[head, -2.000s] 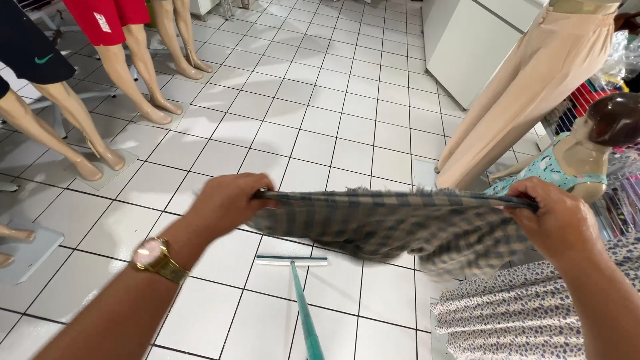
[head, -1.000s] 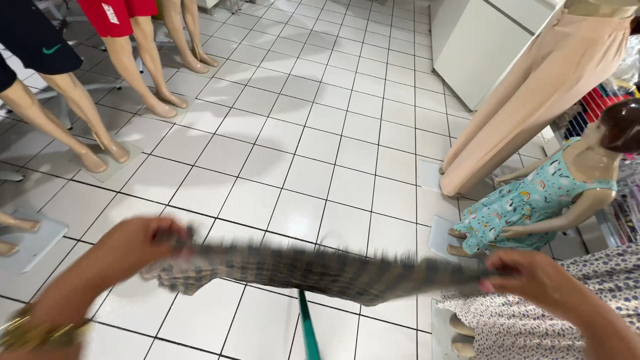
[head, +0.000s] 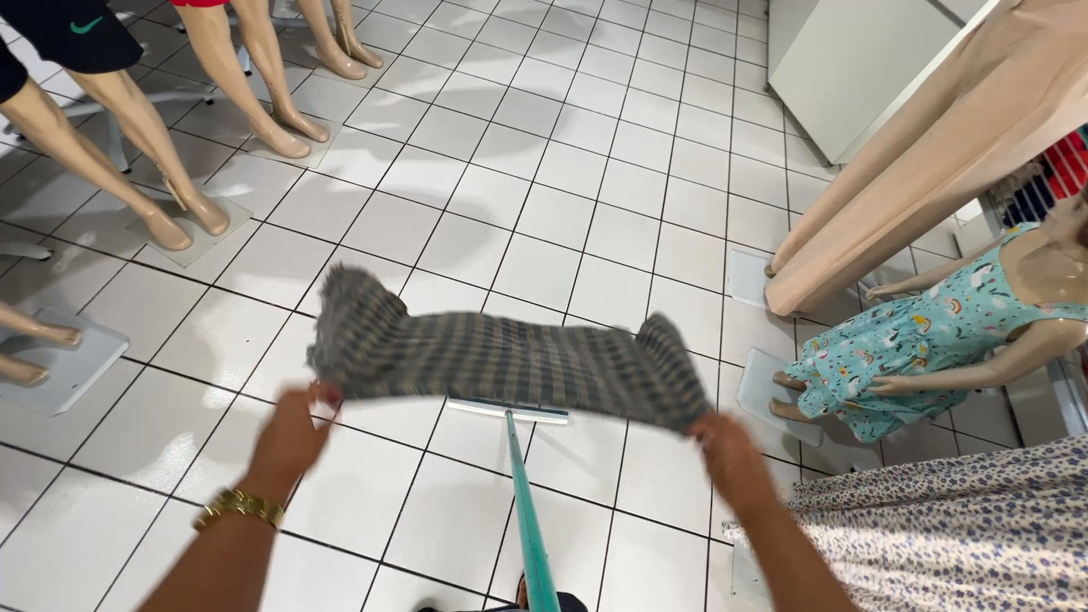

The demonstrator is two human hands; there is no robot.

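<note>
A grey and tan checked cloth (head: 501,361) is stretched in the air between my hands, its far edge swung up and its ends curling away from me. My left hand (head: 293,433), with a gold watch band on the wrist, grips the near left corner. The near right corner is pinched in my right hand (head: 731,455). Under and behind the cloth, a floor squeegee (head: 510,413) with a teal handle (head: 529,518) rests on the white tiles, the handle rising toward me. The cloth and fingers are partly blurred.
Mannequin legs (head: 246,76) on clear bases line the left side. At the right stand a mannequin in peach trousers (head: 884,161), a child mannequin in a turquoise dress (head: 918,340) and a floral garment (head: 952,527). A white cabinet (head: 858,68) is farther back. My feet show at the bottom.
The cloth hung lower and blurred one second ago; now it billows upward and away, above the squeegee head. Both hands still hold its ends and are closer together than one second ago.
</note>
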